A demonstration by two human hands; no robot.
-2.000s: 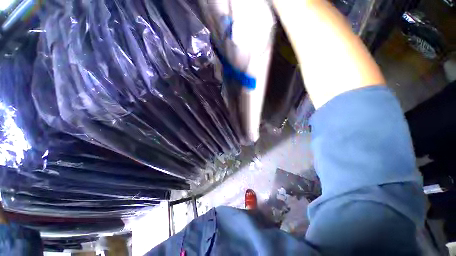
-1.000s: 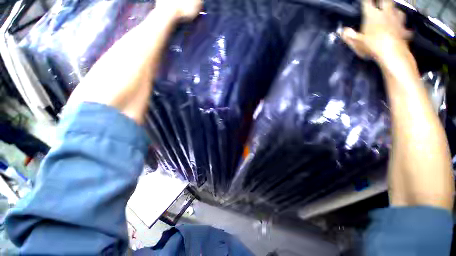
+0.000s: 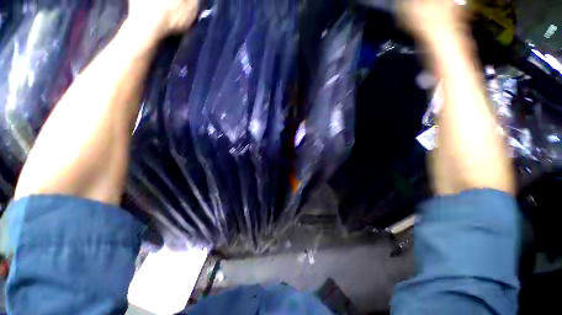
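Note:
Dark bagged garments (image 3: pixel 234 104) in shiny clear film hang tightly packed in front of me and fan out towards the floor. My left hand (image 3: pixel 169 13) is at the top left of them, blurred and cut by the top edge; I cannot tell whether its fingers hold anything. My right hand (image 3: pixel 431 13) is at the top right, also blurred and partly cut off, above a dark gap beside the garments. Its fingers are not clear. An orange strip (image 3: pixel 294 181) shows between the bagged garments.
A white board (image 3: pixel 167 278) stands low at the lower left. More shiny film-covered garments (image 3: pixel 536 117) are at the right, beyond my right forearm. A yellow patterned thing (image 3: pixel 496 21) is at the top right. Grey floor (image 3: pixel 320 267) shows below the garments.
The garments between my hands now show as separate upright folds at the left, with a dark gap opened at the right. Both hands appear further left in the view.

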